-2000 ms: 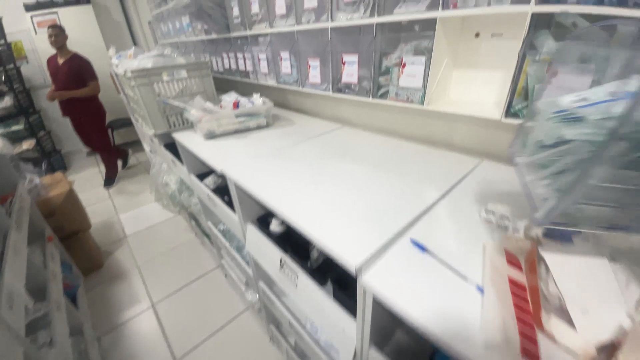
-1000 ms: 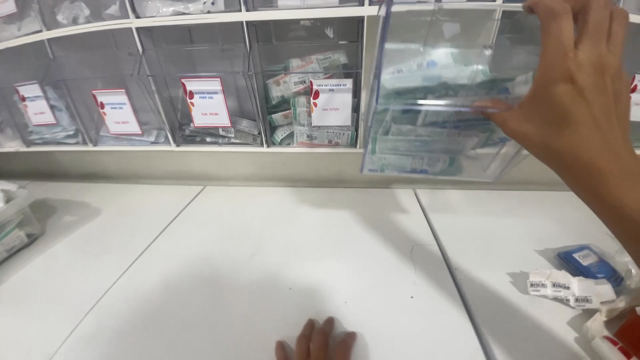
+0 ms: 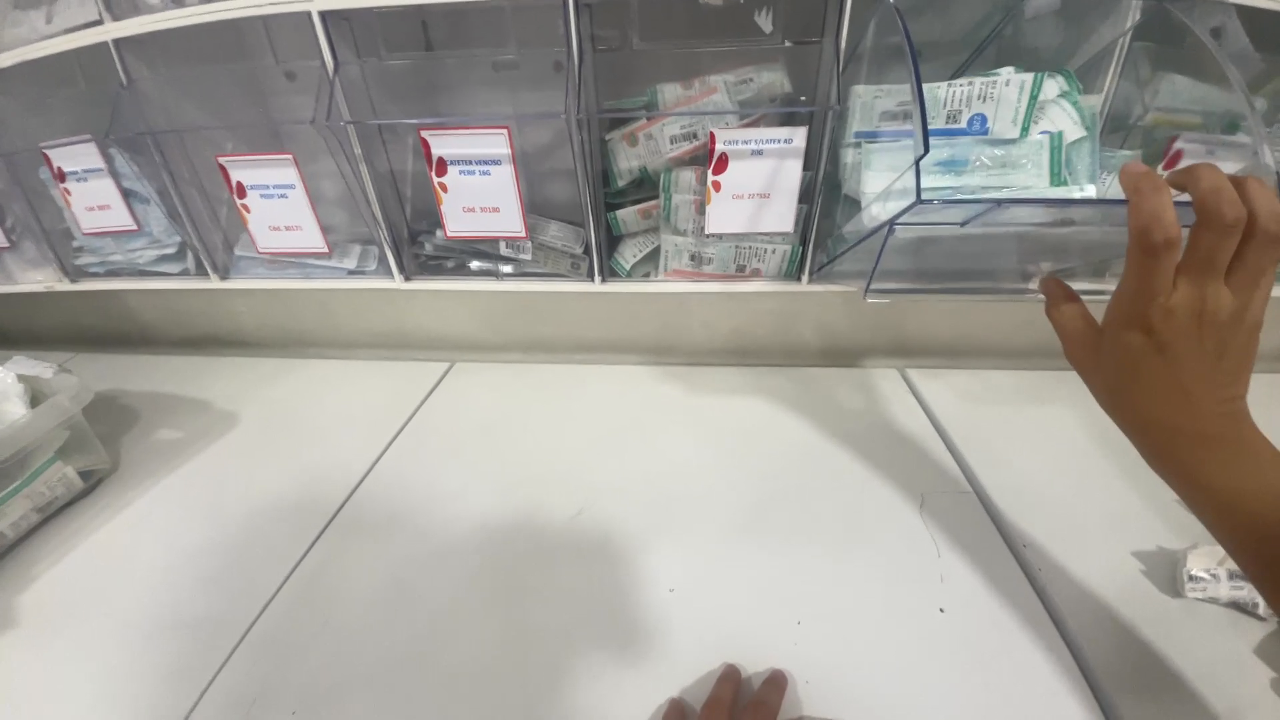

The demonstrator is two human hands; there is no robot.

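Observation:
My right hand (image 3: 1180,290) is at the front edge of a clear plastic bin (image 3: 980,245) at the upper right, its fingertips on or close to the rim and its thumb at the lower front. The bin tilts out of the rack and holds packaged catheters (image 3: 960,150) with green and blue print. At the bottom edge, only the fingers of my left hand (image 3: 735,695) show, resting on the white countertop (image 3: 560,520) with nothing visible in them. To the left of the tilted bin stands a bin of orange-marked catheter packets (image 3: 685,150).
More labelled clear bins (image 3: 470,100) line the rack to the left. A plastic tub of packets (image 3: 75,440) stands on the counter at the far left. Small barcode labels (image 3: 1220,580) lie at the right, below my right forearm.
A second ago my right hand gripped the top of the clear bin, which hung in front of the rack; now the bin sits in the rack's row, tilted outward, and the hand is lower at its front.

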